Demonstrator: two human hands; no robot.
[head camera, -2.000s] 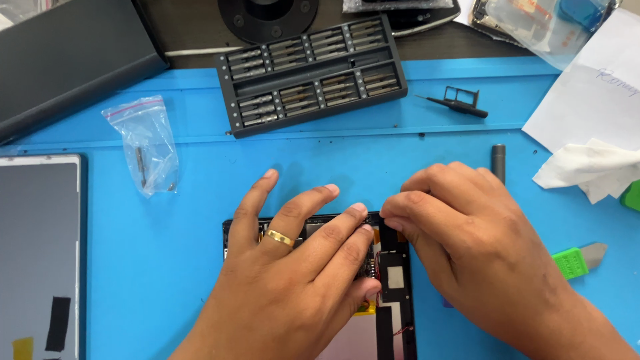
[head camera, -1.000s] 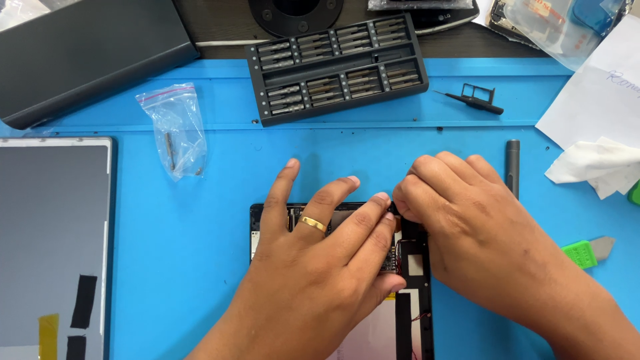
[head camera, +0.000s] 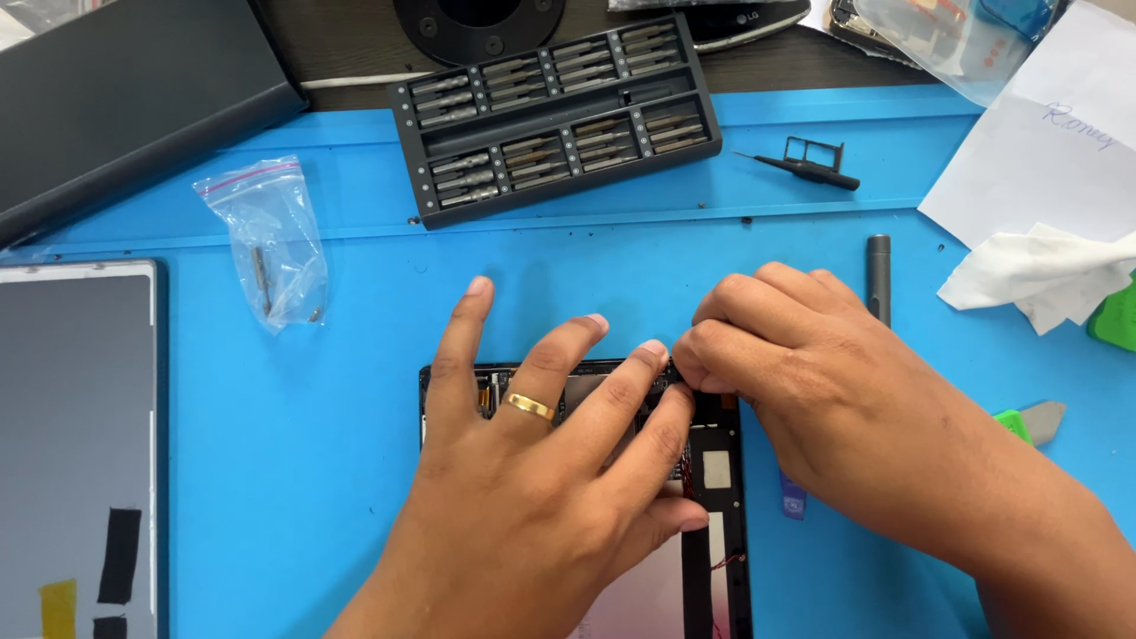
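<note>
An opened tablet with its inner parts and thin red wires exposed lies on a blue silicone work mat. My left hand, with a gold ring, is spread over its upper part, fingers apart and fingertips resting near the top edge. My right hand is curled at the upper right corner, close to the left fingertips. Its thumb and fingertips are pinched together; whatever may be between them is hidden. The hands cover much of the tablet's upper inside.
Behind stands a screwdriver bit case. A plastic zip bag and a grey panel lie left. To the right are a card tray with an ejector pin, a grey screwdriver handle, a green-handled blade, white paper and tissue.
The view has shifted between frames. Both hands stay at the tablet's top edge, the left spread and the right curled at the corner, with only small finger movements.
</note>
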